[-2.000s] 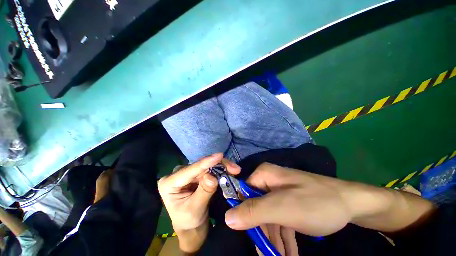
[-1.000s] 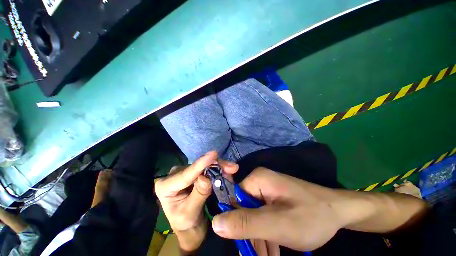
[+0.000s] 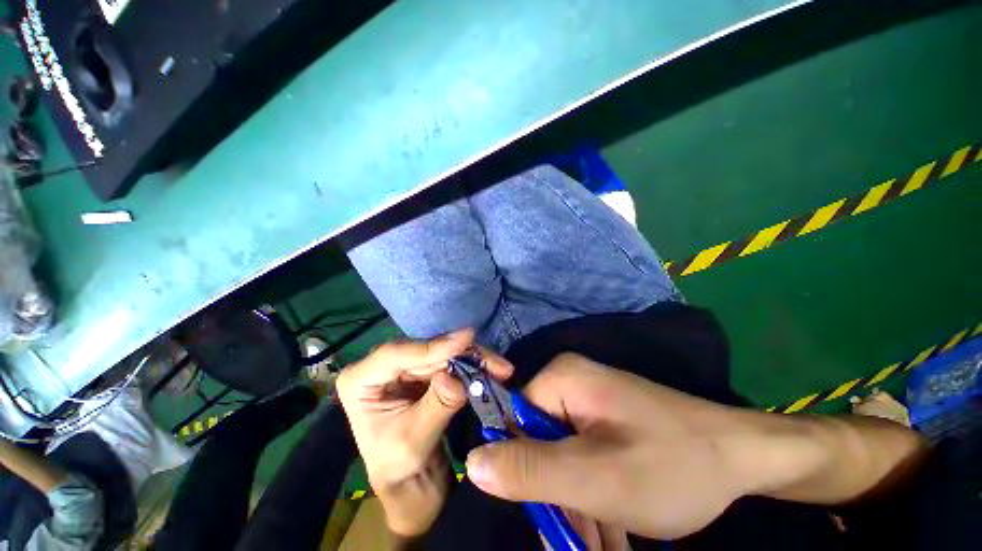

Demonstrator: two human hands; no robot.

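Note:
My right hand [image 3: 614, 447] grips blue-handled side cutters [image 3: 490, 407] above my lap, with the dark metal jaws pointing up and left. My left hand [image 3: 404, 414] pinches a small dark part [image 3: 465, 362] between thumb and fingers at the jaw tips. The part is mostly hidden by my fingers and the jaws, so its shape and whether the jaws are closed on it cannot be told.
A black fixture [image 3: 162, 81] with white lettering and an oval recess lies on the green bench [image 3: 431, 118]. Small dark parts [image 3: 24, 140], a white strip [image 3: 106, 217] and a clear bag [image 3: 22, 280] lie left. Another person's legs [image 3: 232, 452] are lower left.
The neighbouring person's legs have shifted down and left, uncovering a round dark object and cables under the bench. My hands and the cutters have moved only slightly.

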